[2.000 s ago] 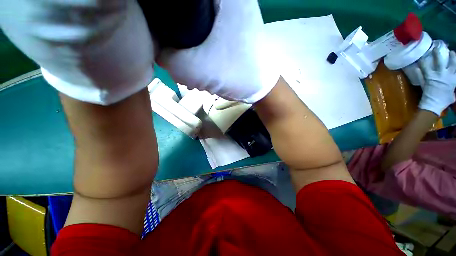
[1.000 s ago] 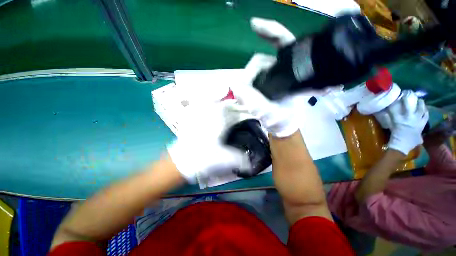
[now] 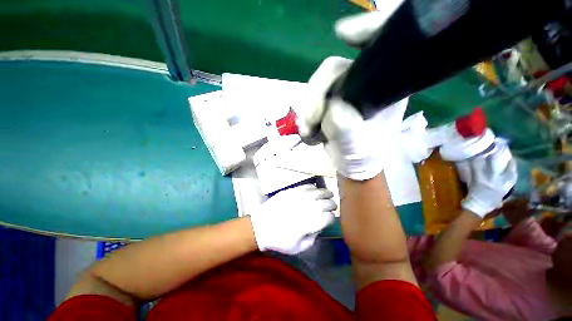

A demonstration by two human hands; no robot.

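Observation:
A white appliance body (image 3: 285, 164) lies on the white work sheet (image 3: 251, 84), with a red part (image 3: 287, 123) at its upper end and a white boxy head (image 3: 216, 130) at its left. My left hand (image 3: 293, 218), in a white glove, holds the near end of the body, over its black housing, which is mostly hidden. My right hand (image 3: 351, 125), gloved, grips the black electric screwdriver (image 3: 420, 59) above the body. Its bit is not clearly visible.
At the right, a neighbour's gloved hand (image 3: 486, 178) holds another white appliance with a red cap (image 3: 471, 123) over an orange-brown pad (image 3: 438, 191). A metal post (image 3: 172, 44) stands behind the bench (image 3: 94, 150).
Both hands came down from high in the view. My right hand now holds the screwdriver over the body. My left hand has settled on the near end, and the body has turned its white side up.

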